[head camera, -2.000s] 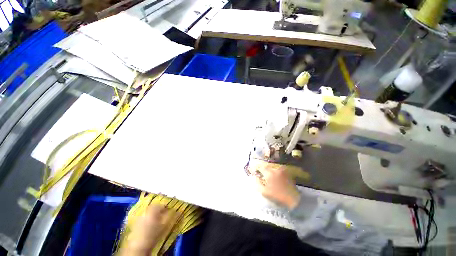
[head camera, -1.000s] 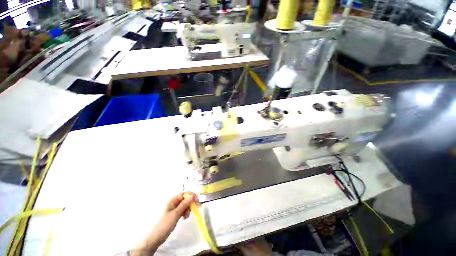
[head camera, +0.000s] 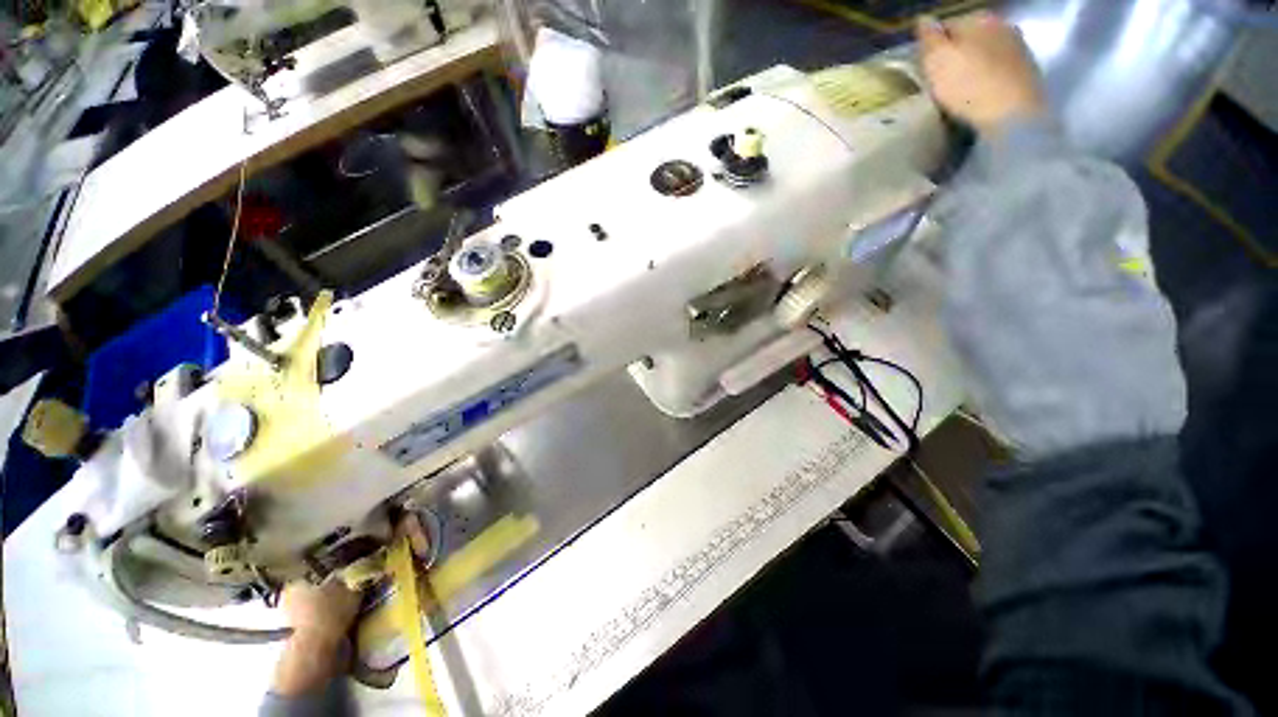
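Note:
The white sewing machine head (head camera: 603, 301) runs diagonally across the view. My left hand (head camera: 320, 616) is at its needle end, low left, with fingers partly hidden behind the machine parts. A fingertip shows at the top of a yellow webbing strip (head camera: 419, 647), which hangs down from the needle area. My right hand (head camera: 981, 70) is curled over the far right end of the head, on the handwheel, which it and the sleeve mostly hide. The needle and presser foot cannot be made out clearly.
Yellow tape (head camera: 484, 553) lies on the grey machine bed. A printed ruler (head camera: 701, 567) runs along the table's near edge. Red and black tools (head camera: 841, 404) lie by a black cable. A blue bin (head camera: 154, 350) and another machine (head camera: 280, 28) stand beyond.
The view has moved closer and turned right. My right hand has risen from below the table edge to the handwheel. My left hand has moved in to the needle area with the strip.

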